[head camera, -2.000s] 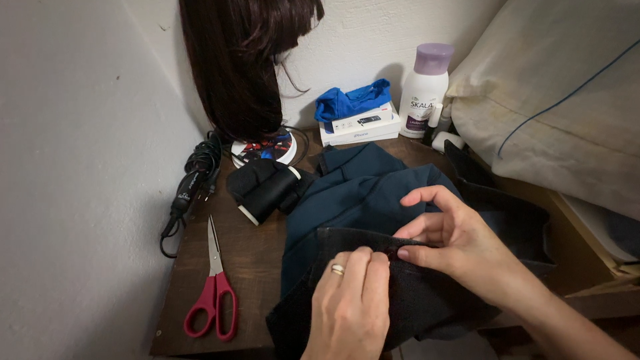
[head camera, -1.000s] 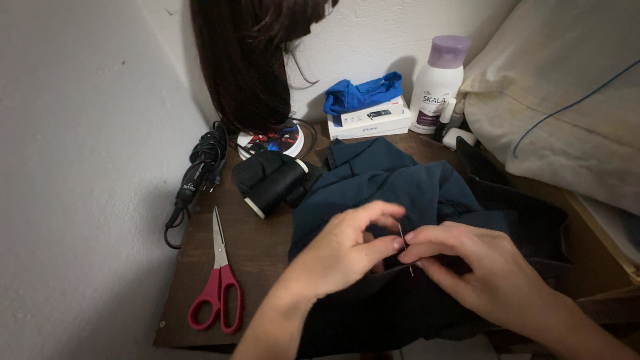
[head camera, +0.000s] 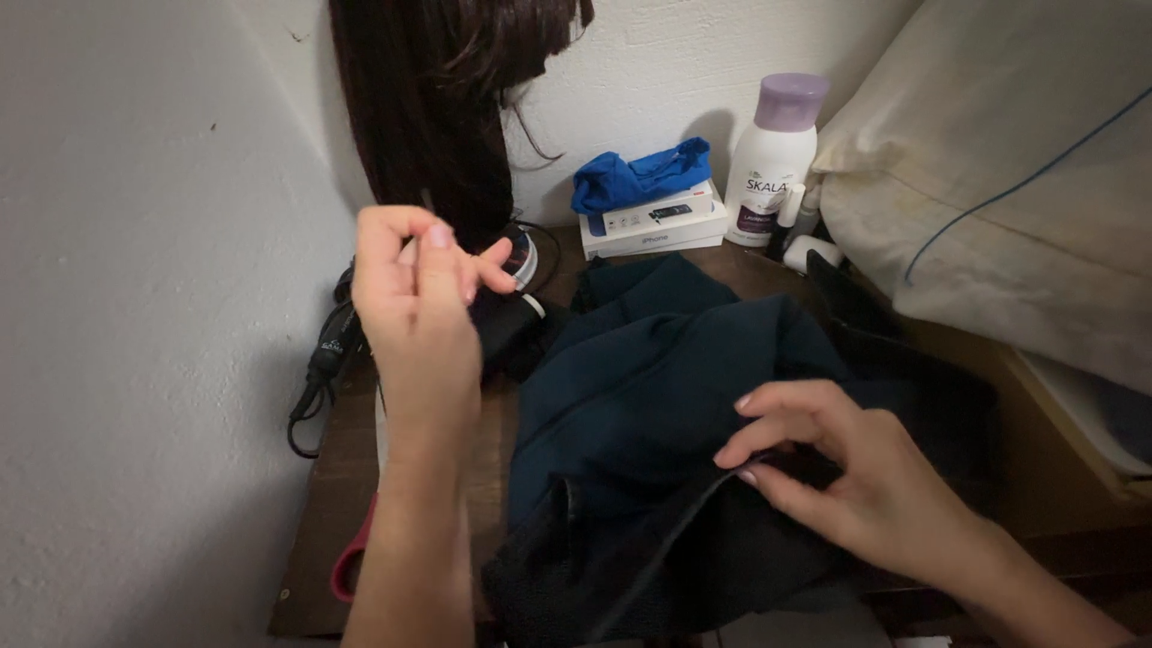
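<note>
My left hand (head camera: 418, 297) is raised over the left of the wooden top, thumb and forefinger close together; whether a needle or thread lies between them is not visible. My right hand (head camera: 846, 468) pinches the edge of a black cloth (head camera: 666, 558), lifting it into a fold. Beneath and behind it spreads a dark blue garment (head camera: 657, 378). A black thread spool (head camera: 508, 328) lies behind my left wrist, partly hidden. Scissors with red handles (head camera: 351, 558) lie mostly under my left forearm.
Dark hair (head camera: 432, 108) hangs at the back left, above a corded black appliance (head camera: 328, 346). A blue cloth (head camera: 643, 175) rests on white boxes (head camera: 657, 229) beside a white bottle (head camera: 772, 171). A pale fabric bundle (head camera: 999, 171) stands right; a wall (head camera: 153, 315) bounds the left.
My left hand has moved up and left, away from my right hand. A thin needle seen between both hands one second ago is no longer discernible. My right hand now pinches the cloth edge.
</note>
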